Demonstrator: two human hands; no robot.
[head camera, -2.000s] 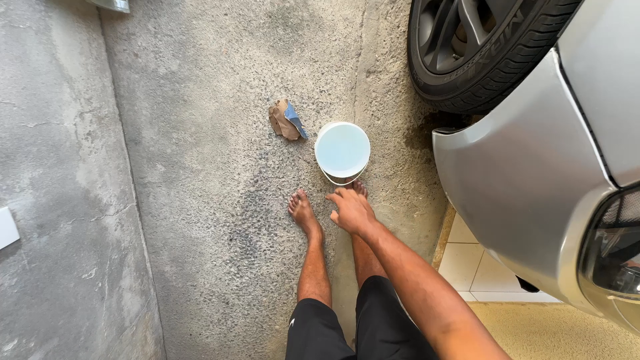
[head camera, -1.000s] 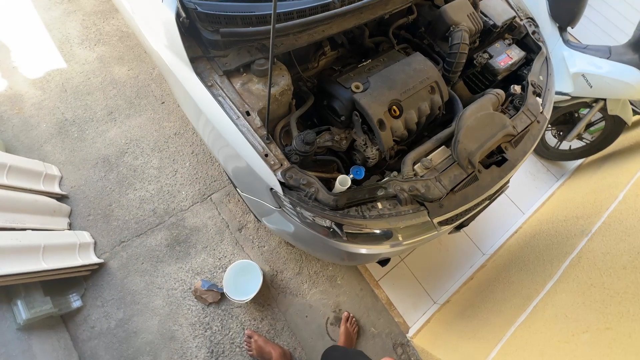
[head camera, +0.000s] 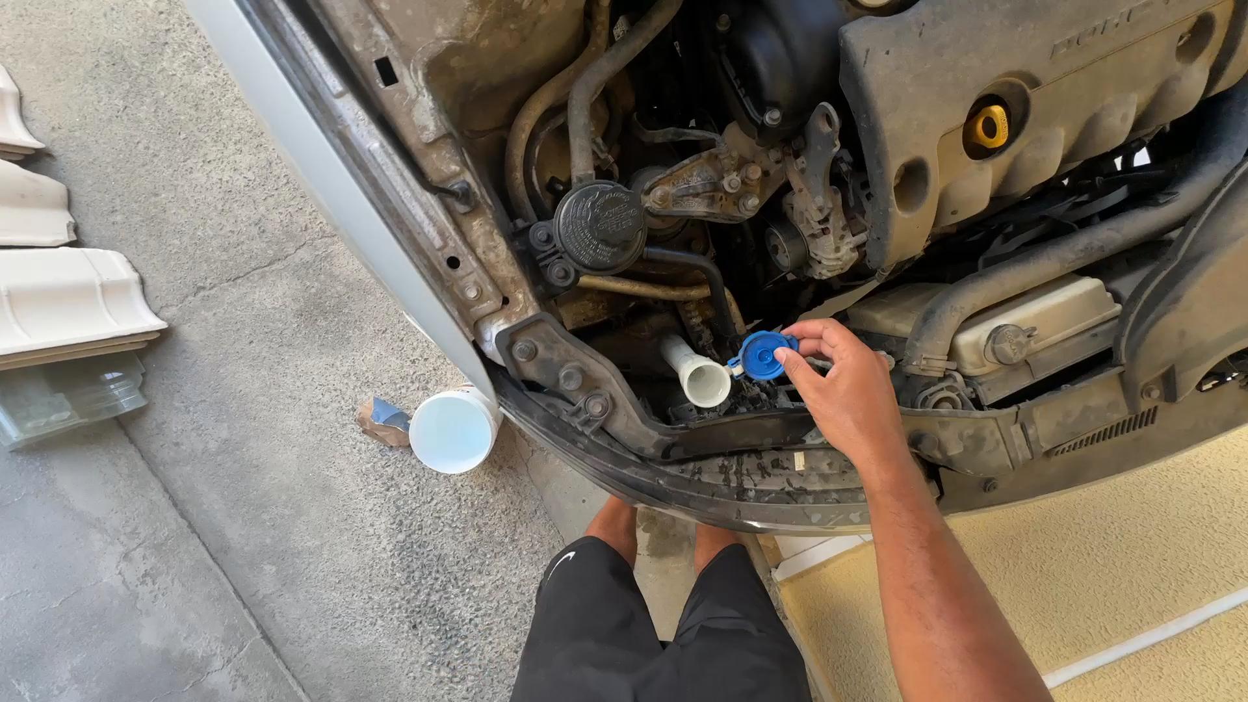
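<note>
My right hand (head camera: 846, 390) pinches the rim of a blue plastic cap (head camera: 763, 356) between thumb and fingers. The cap is flipped away from the white filler neck (head camera: 704, 380), whose mouth stands uncovered just left of it, with a pale strap between the two. Both sit at the front edge of the engine bay. On the concrete to the left stands a white bucket (head camera: 452, 432) of pale bluish liquid, partly behind the bumper. A brown and blue piece of material (head camera: 384, 421) lies beside the bucket. My left hand is out of view.
A round black cap (head camera: 600, 227) and hoses lie behind the neck. Farther right are the engine cover (head camera: 1048, 117) with a yellow oil cap (head camera: 988, 127) and the radiator tank (head camera: 1033, 327). Roof tiles (head camera: 73, 300) are stacked at the far left. The front crossmember (head camera: 741, 437) runs before my legs.
The view has moved in over the engine bay. My right hand has come into view and now holds the blue cap, which stood open beside the filler neck one second ago.
</note>
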